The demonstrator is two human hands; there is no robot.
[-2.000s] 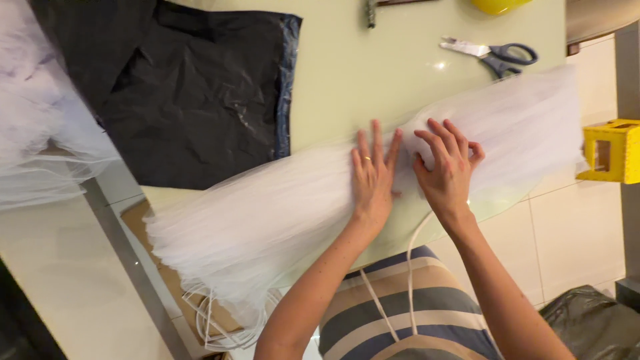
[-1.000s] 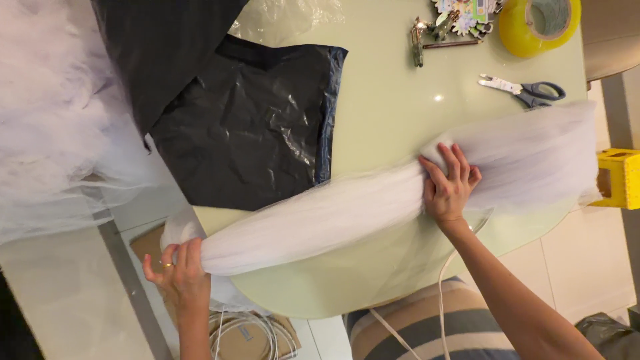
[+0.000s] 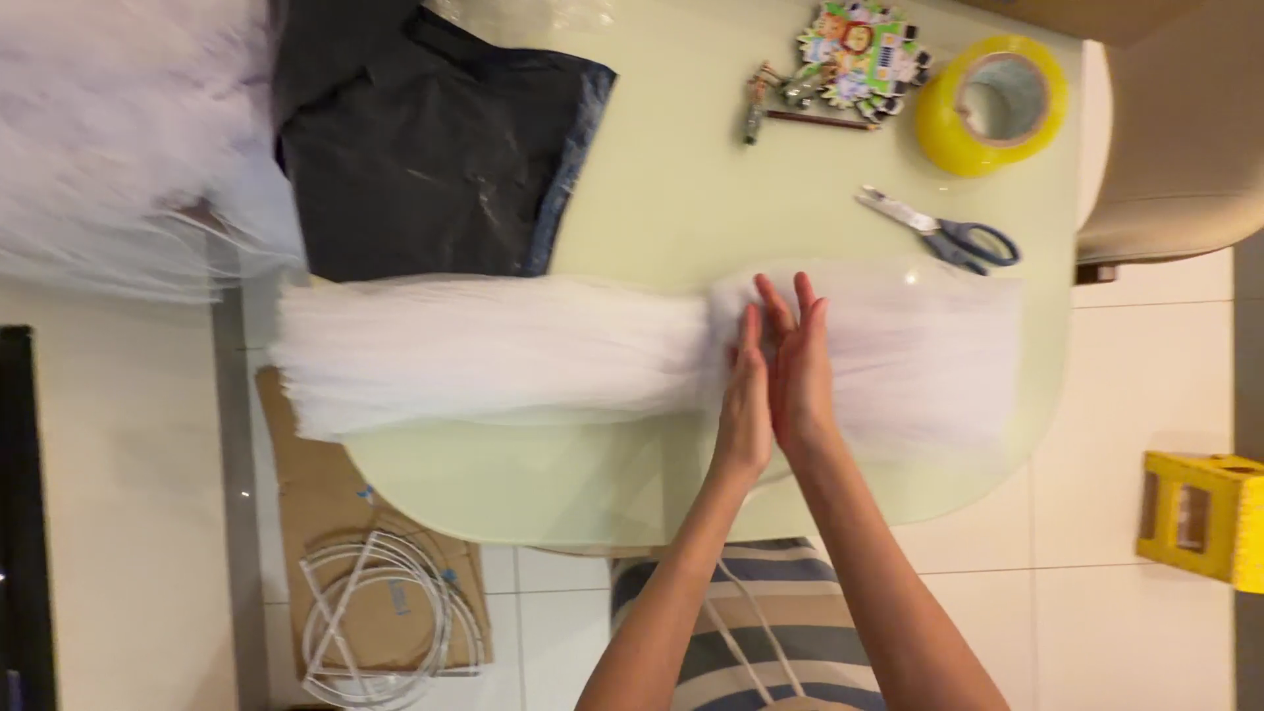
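Note:
A long bundle of white tulle lies across the pale green table, drawn narrower near its middle and spread flatter on the right. My left hand and my right hand are side by side over that middle, palms facing, with fingers pointing to the far side. Both touch or hover just over the fabric; whether a fold is between the palms is hidden. Scissors with dark blue handles rest on the table beyond the tulle's right part.
A black plastic bag touches the tulle's far left side. Yellow tape, a printed cutout piece and a small metal-ended tool lie at the back. White tubing loops on cardboard and a yellow stool flank the table.
My left hand has left the tulle's left end, where it was a second ago, and come to the middle beside my right hand. The left part of the tulle now lies wider and straighter.

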